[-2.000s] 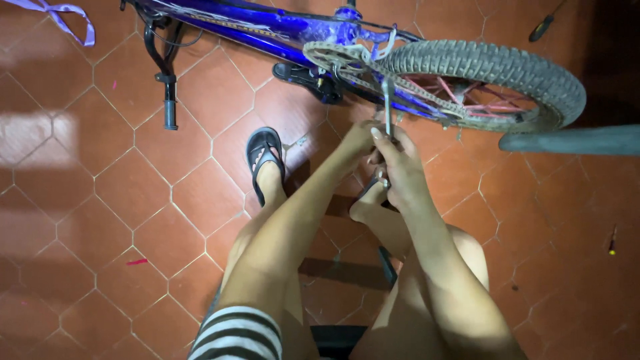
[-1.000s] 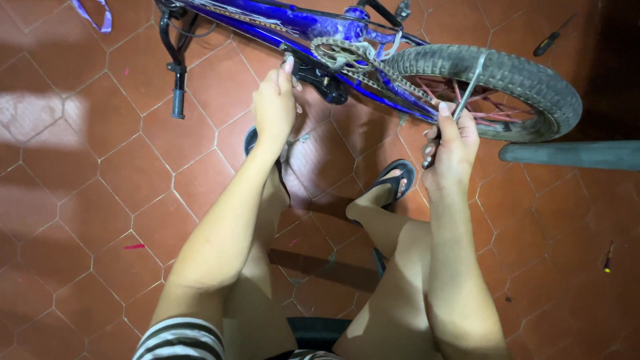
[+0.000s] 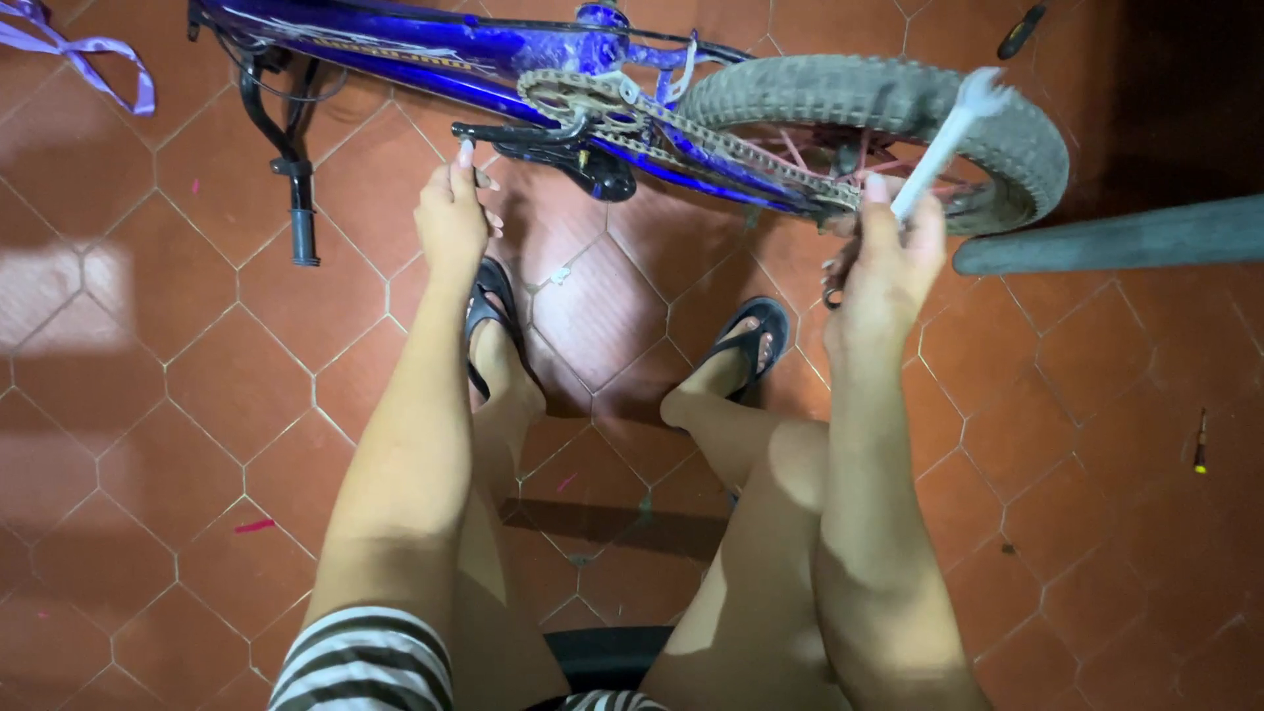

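A blue bicycle frame (image 3: 415,54) lies across the top of the view, with its chain (image 3: 750,153), chainring (image 3: 583,104) and rear wheel (image 3: 879,99). My left hand (image 3: 456,212) is at the end of the black crank arm (image 3: 509,132), fingertips against or just below it; whether it grips the arm is unclear. A metal wrench (image 3: 938,148) is held in my right hand (image 3: 884,242), its open-ended jaw pointing up over the tire. The dark ring end of a tool shows below those fingers, close to the rear hub area.
The handlebar with its grip (image 3: 304,237) points down at the left. A grey tube (image 3: 1116,235) reaches in from the right. Screwdrivers (image 3: 1022,32) (image 3: 1201,442) and a purple strap (image 3: 99,47) lie on the tiled floor (image 3: 197,395). My sandalled feet stand below the bicycle.
My hands were together below the chain two seconds ago and have since moved apart, the left to the crank, the right toward the rear wheel with the wrench. The crank arm now points left.
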